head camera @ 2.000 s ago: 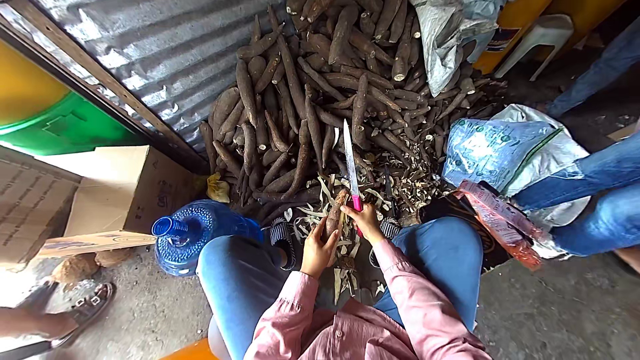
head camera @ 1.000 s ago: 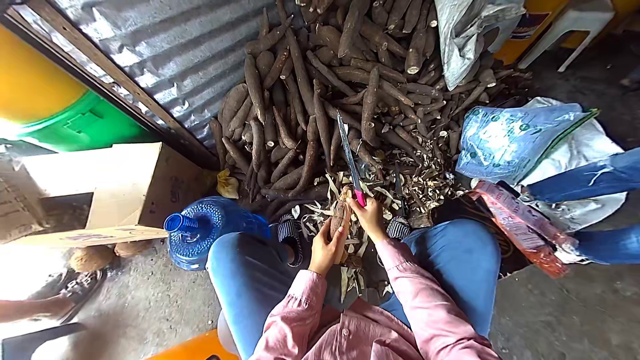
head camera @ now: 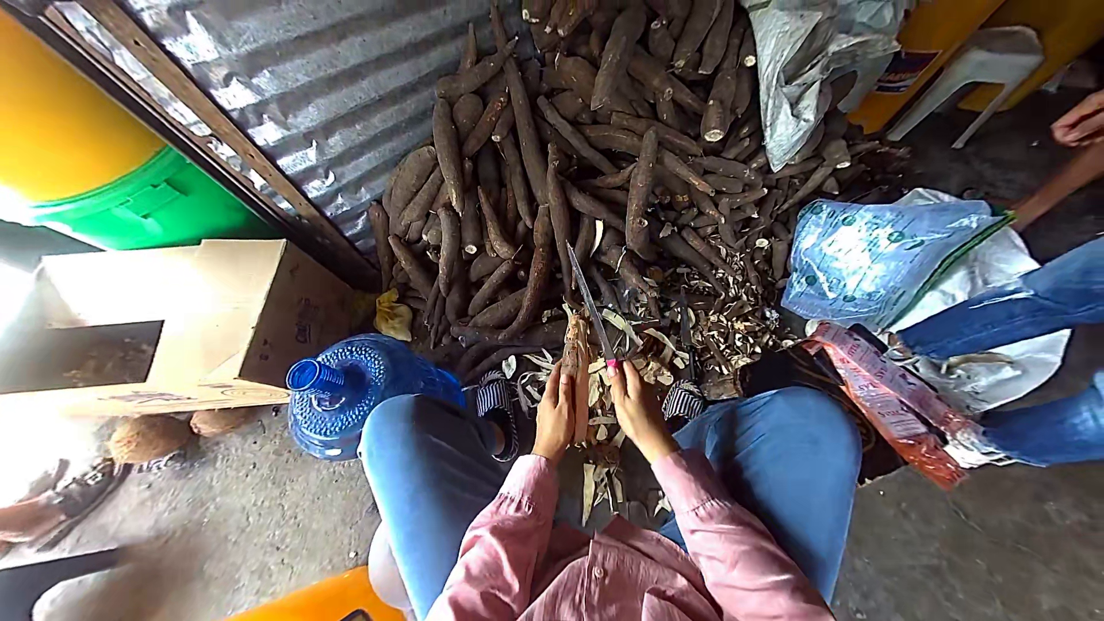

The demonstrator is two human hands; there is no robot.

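Note:
My left hand [head camera: 556,414] grips a partly peeled cassava root [head camera: 576,371], which points away from me between my knees. Closed round the pink handle of a long-bladed knife [head camera: 592,306] is my right hand [head camera: 636,407], close to the root's right side. The blade points forward and slightly left. Pale and brown peelings [head camera: 733,332] lie under and beyond my hands. A large heap of unpeeled cassava roots [head camera: 552,172] rises in front.
A blue water bottle [head camera: 345,388] lies by my left knee, with a cardboard box [head camera: 259,328] beyond it. Corrugated metal sheeting [head camera: 336,95] borders the heap. At right are a blue plastic bag [head camera: 871,259], a red plastic package [head camera: 897,405], another person's jeans [head camera: 1009,302] and a white stool [head camera: 992,69].
The knife's blade has swung to point more to the left than two seconds ago. More pale surface shows on the root. Another person's hand has come into view at the right edge.

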